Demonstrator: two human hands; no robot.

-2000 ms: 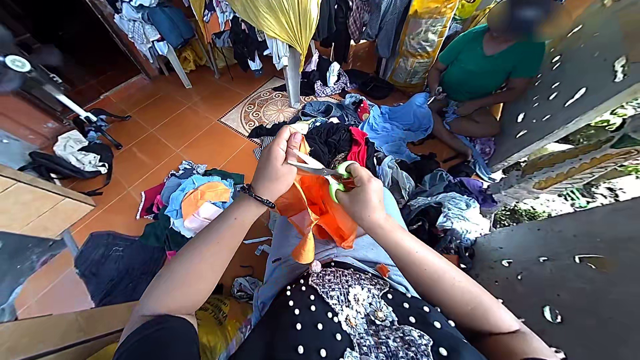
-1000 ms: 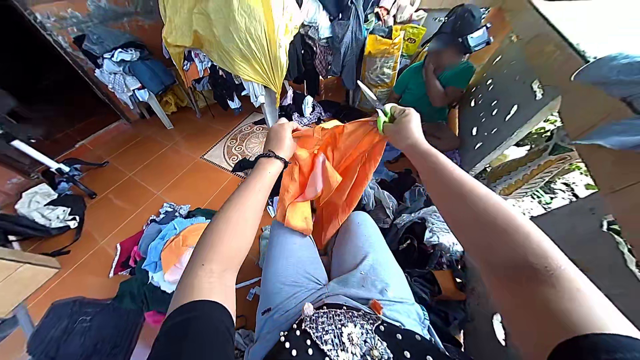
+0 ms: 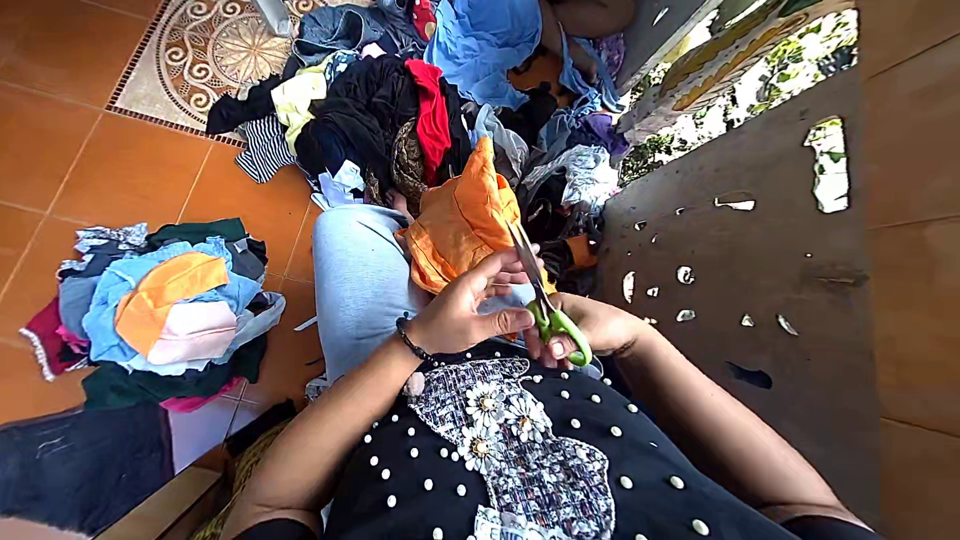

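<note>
A pair of scissors with green handles (image 3: 553, 326) is in my right hand (image 3: 592, 324), near my lap, its blades pointing up and away. My left hand (image 3: 474, 301) is just left of the scissors, fingers apart, its thumb beside the green handle; whether it touches them is unclear. Orange cloth (image 3: 461, 225) lies bunched over my legs, beyond my left hand, and the blade tips meet its right edge. Part of the cloth is hidden behind my hands.
A large heap of mixed clothes (image 3: 360, 112) lies ahead. To the left, a smaller stack of cloth pieces (image 3: 176, 300) sits on the tiled floor (image 3: 127, 165). A wall with cut-out holes (image 3: 720, 300) stands close on the right. Part of another person (image 3: 592, 19) shows at the top.
The orange cloth, stretched between both hands a second ago, now lies on my legs. Both hands have drawn back toward my body, and my left hand has let go of the cloth. The view has tilted down.
</note>
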